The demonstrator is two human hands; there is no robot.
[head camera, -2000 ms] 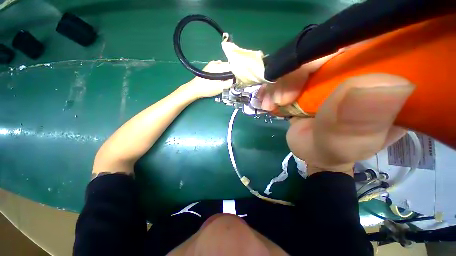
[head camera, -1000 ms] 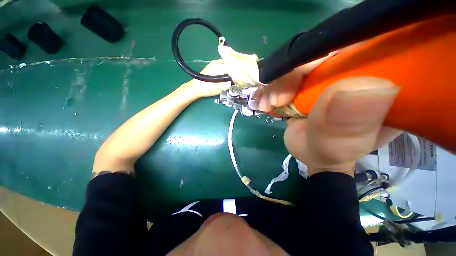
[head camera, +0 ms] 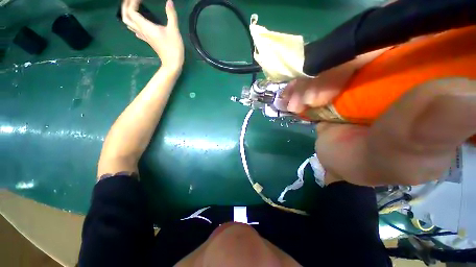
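Note:
My right hand (head camera: 386, 125) is closed around the orange screwdriver body (head camera: 417, 73), large in the foreground. Its silver metal nose (head camera: 263, 99) points left over the green surface, with nothing at its tip. Cream tape (head camera: 277, 52) wraps the hose above the nose. My left hand (head camera: 154, 34) is at the far side, fingers and thumb spread over a black housing (head camera: 142, 13). The fingers partly hide this housing; whether they touch it is unclear. Two more black housings, one at the upper left (head camera: 72, 31) and one further left (head camera: 30, 40), lie on the surface.
A thick black hose (head camera: 365, 28) runs off to the upper right, with a thin black hose loop (head camera: 197, 41) beside the tape. A white loop (head camera: 243, 146) and a crumpled white strip (head camera: 297, 180) lie on the green surface (head camera: 52, 114). A white-grey box (head camera: 443, 203) stands at the lower right.
My left hand has moved from beside the screwdriver nose up and left to the far housings. The screwdriver and my right hand have shifted slightly right. The far housings have shifted in view.

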